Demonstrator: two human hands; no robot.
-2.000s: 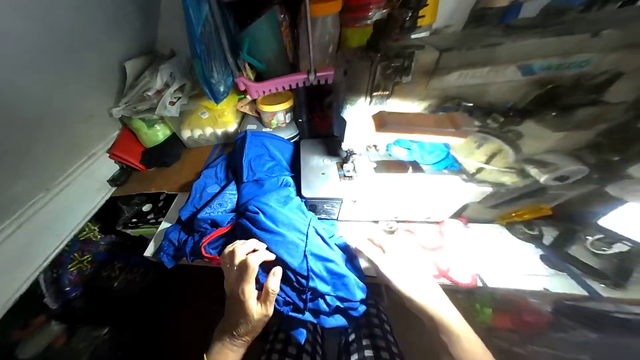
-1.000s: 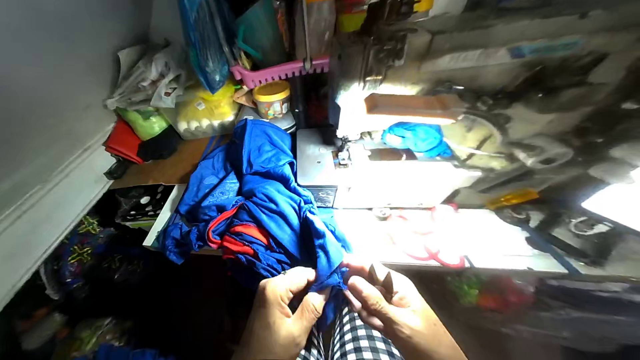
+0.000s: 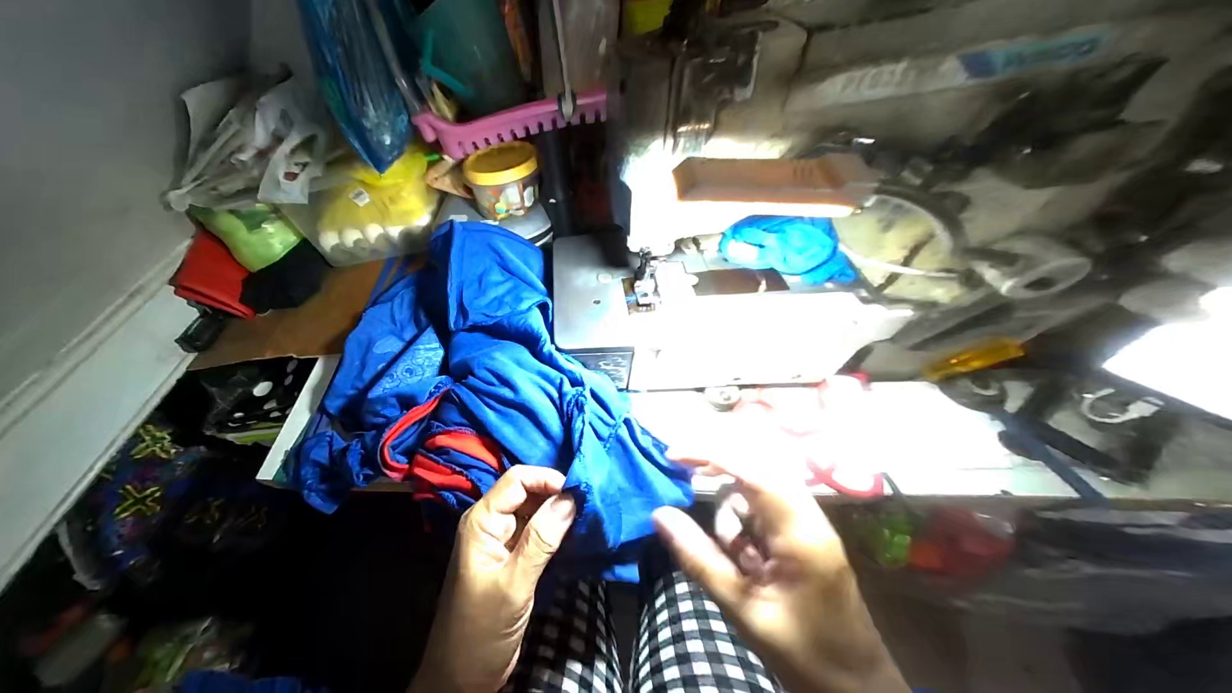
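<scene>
A blue fabric garment with red trim lies bunched over the table's front edge and hangs toward my lap. Thumb and fingertips of my left hand pinch its edge near a seam. My right hand is at the garment's right side, thumb and fingers apart, with nothing clearly held; bright glare washes out its fingertips. Behind the cloth stands a sewing machine, its presser foot above the metal bed. No cloth is seen under the foot.
Red-handled scissors lie in glare on the white tabletop, near a small bobbin. Light-blue cloth rests behind the machine bed. A yellow-lidded tub, a pink basket and a clear container stand at the back left.
My right hand, close to the left one on the cloth one second ago, is now apart from it, further right. The lower part of the garment is spread wider between the hands.
</scene>
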